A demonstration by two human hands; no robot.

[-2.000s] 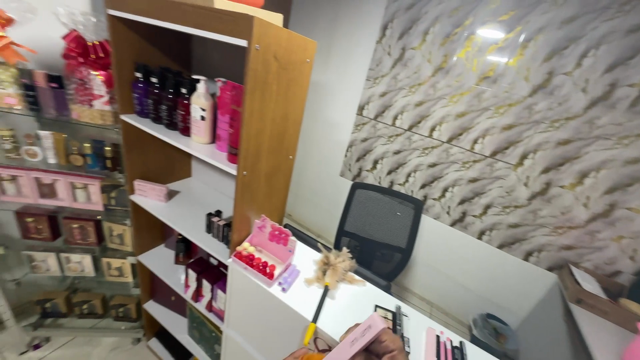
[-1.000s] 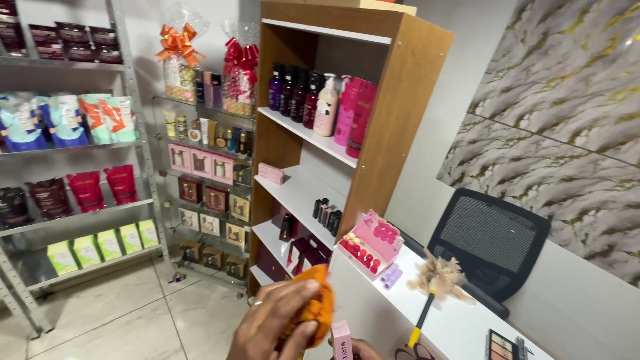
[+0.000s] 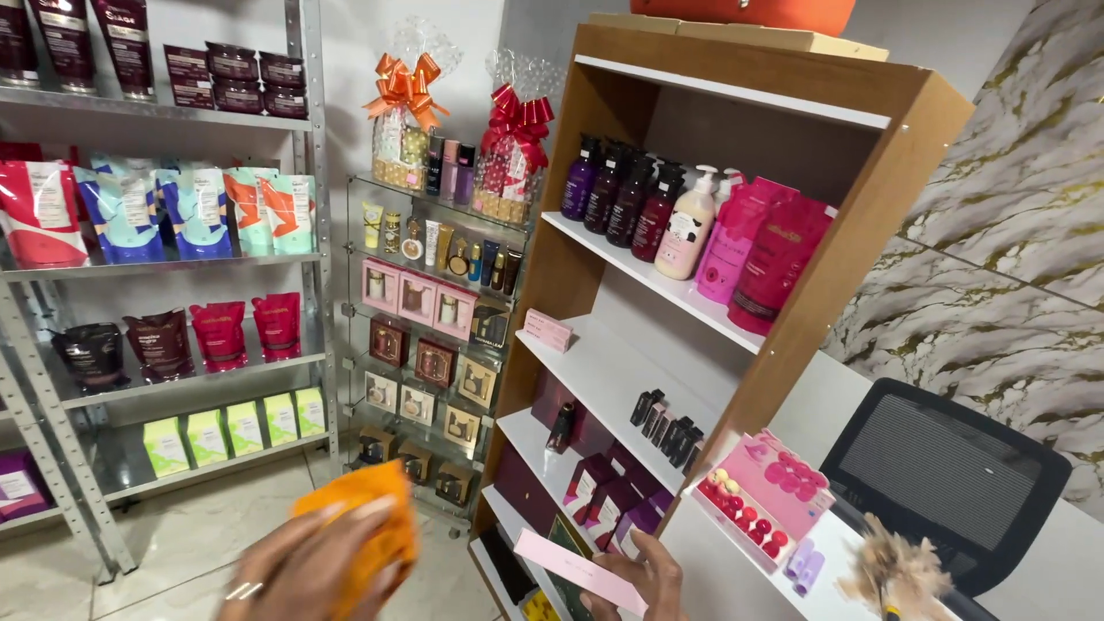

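Note:
My left hand (image 3: 302,561), wearing a ring, grips a crumpled orange cloth (image 3: 379,535) at the lower middle of the view, somewhat blurred by motion. To its right, my right hand (image 3: 647,578) holds a slim pink box (image 3: 578,569) between thumb and fingers. Both hands are in front of the lower part of a wooden shelf unit (image 3: 862,233). A similar pink box stack (image 3: 548,330) lies on its middle shelf, with small black tubes (image 3: 668,429) farther right. Above them stand pump bottles (image 3: 686,224) and pink pouches (image 3: 780,259).
A white counter (image 3: 733,569) at right bears an open pink display box (image 3: 763,500), purple tubes (image 3: 804,567) and a feather duster (image 3: 897,565). Behind it is a black mesh chair (image 3: 949,474). Metal shelving (image 3: 198,267) with pouches and glass shelves (image 3: 431,207) with gift sets stand left.
The view has swung left, bringing the metal shelving into sight. My left hand with the orange cloth shows more fully than two seconds ago. The pink box stays in my right hand.

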